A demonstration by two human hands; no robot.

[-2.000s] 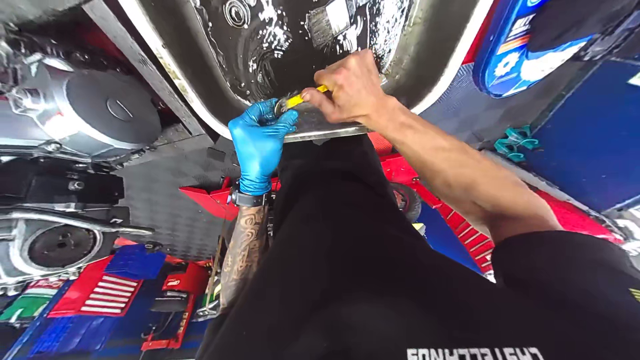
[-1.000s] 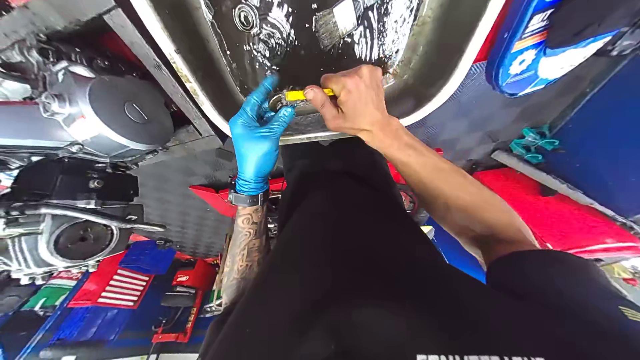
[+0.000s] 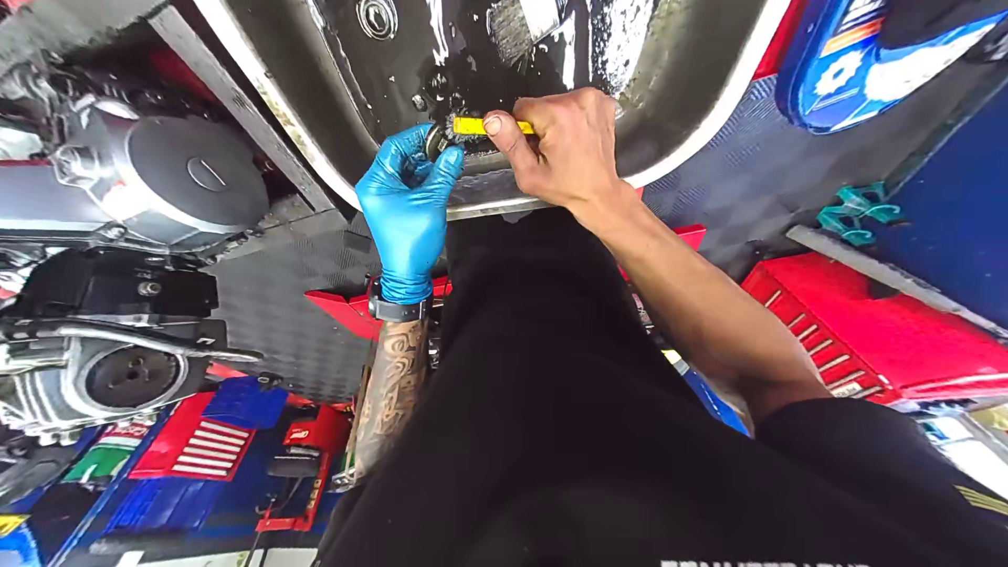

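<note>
My left hand [image 3: 411, 201], in a blue disposable glove, holds a small dark ring-shaped part [image 3: 438, 142] over the near edge of a metal basin [image 3: 693, 150]. In my bare right hand [image 3: 568, 150] is a yellow-handled brush [image 3: 472, 126]; its bristle end is against the part. Dark liquid lies in the basin below both hands. A wide paintbrush [image 3: 524, 27] with pale bristles rests in the liquid farther in. The details of the small part are partly hidden by my gloved fingers.
Engine assemblies [image 3: 193, 173] stand at the left, close to the basin. A grey metal bar [image 3: 244, 110] runs between them. Red slotted panels [image 3: 874, 331] and teal objects [image 3: 858, 213] are at the right. A blue tray-like object [image 3: 835, 79] sits beyond the basin's right rim.
The fingers of my left glove were spread more one second ago and are now closed around the part. My right hand keeps its hold on the yellow brush.
</note>
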